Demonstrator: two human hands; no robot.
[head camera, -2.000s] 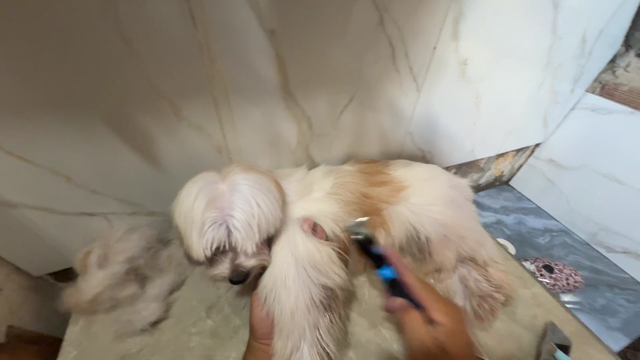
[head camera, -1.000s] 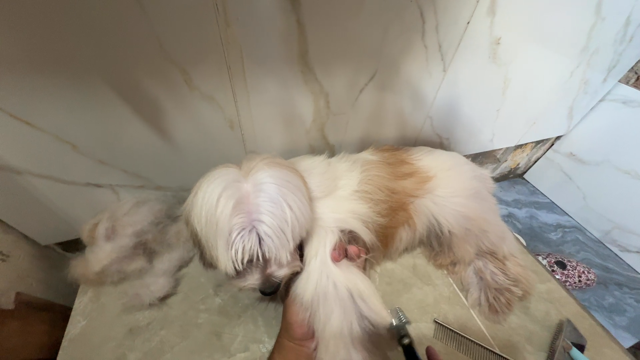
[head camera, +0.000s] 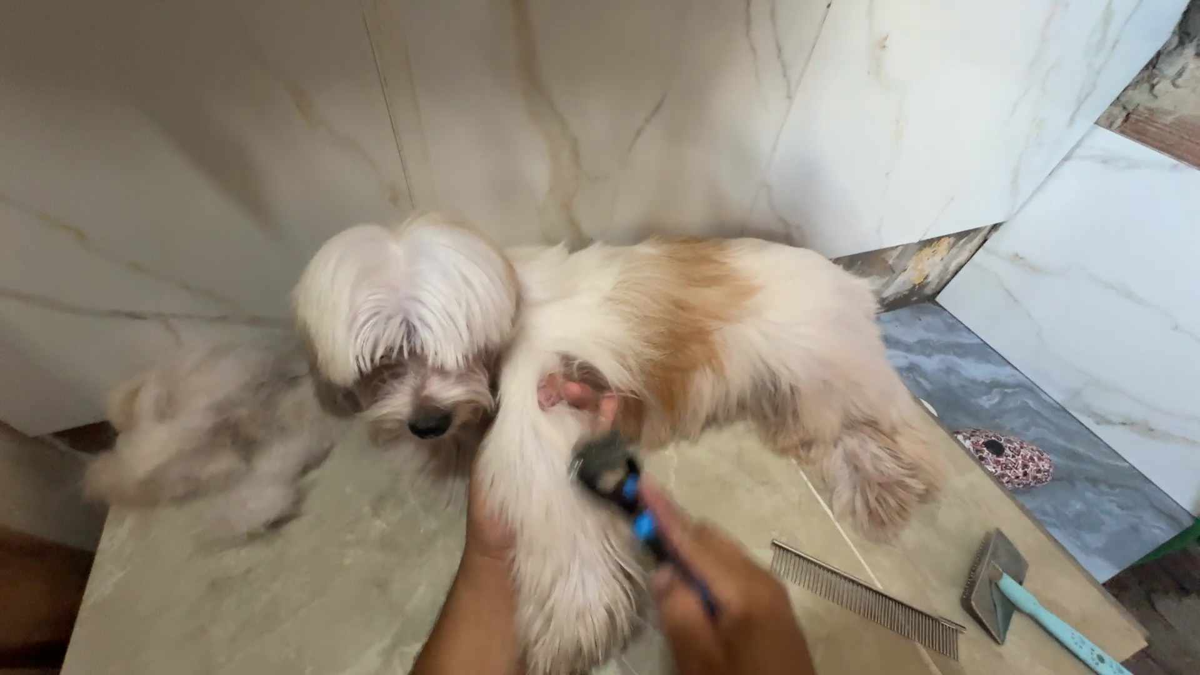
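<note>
A long-haired white dog (head camera: 600, 309) with a tan patch on its back stands on a tiled table, its head at the left and lowered. My left hand (head camera: 492, 525) is under and behind its raised front leg (head camera: 562, 544), with fingertips showing at the upper leg near the chest. In my right hand (head camera: 722, 591) is a black and blue grooming tool (head camera: 642, 516); its blurred head is against or close to the coat of that leg. The exact type of tool head cannot be told.
A metal comb (head camera: 862, 595) and a slicker brush with a light blue handle (head camera: 1003, 586) lie at the table's right. Loose fur (head camera: 225, 436) is heaped at the left. A marbled wall (head camera: 600, 112) stands behind the dog. A speckled pink object (head camera: 1008, 459) rests beyond the right edge.
My right hand and the tool have come up from the bottom edge, where they were a second ago, to the front leg. My left hand stays at the leg.
</note>
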